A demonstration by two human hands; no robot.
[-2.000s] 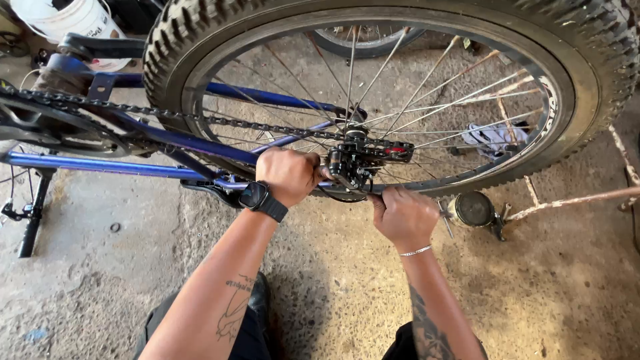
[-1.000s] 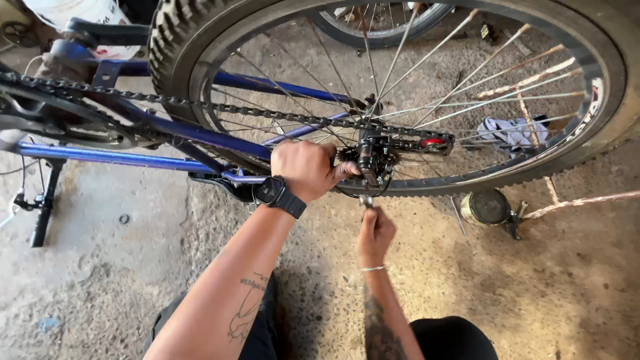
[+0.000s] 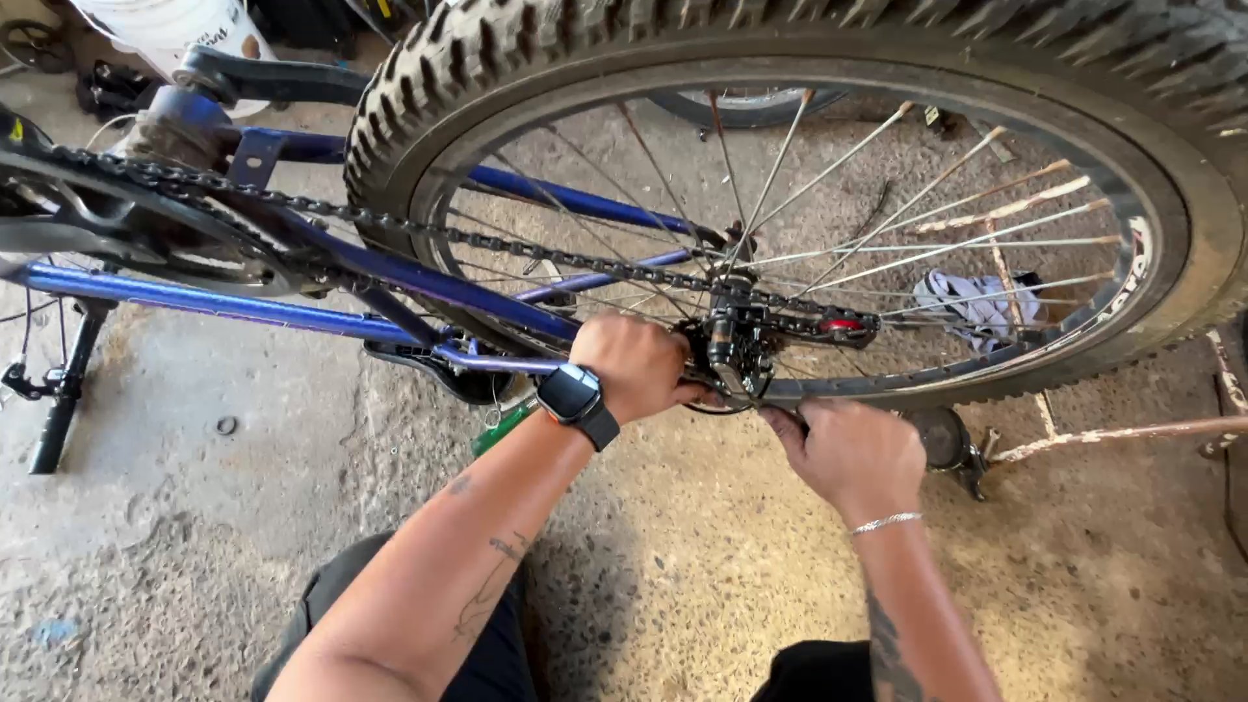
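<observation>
A blue bicycle frame [image 3: 214,297] lies upside down, with its knobby rear tire [image 3: 390,127] upright beyond my hands. My left hand [image 3: 634,366] is at the rear derailleur [image 3: 736,336], thumb and fingers at its lower left side; what exactly they grip is hidden. My right hand [image 3: 858,453] is closed just right of the derailleur's lower end, its thumb and finger pinched around something small and dark that I cannot make out. The chain [image 3: 468,239] runs from the chainring [image 3: 127,219] at the left to the derailleur, whose cage has a red pulley [image 3: 843,326].
A white bucket [image 3: 175,39] stands at the upper left. A cloth [image 3: 975,297] lies on the concrete floor beyond the spokes. At the right are a rusty metal rack [image 3: 1121,431] and a small round can [image 3: 941,439]. A green handle [image 3: 502,429] shows beside my left wrist.
My right hand was lower, below the derailleur, one second ago; it is now up at the derailleur's right side. My left hand has stayed at the derailleur. The view has moved closer.
</observation>
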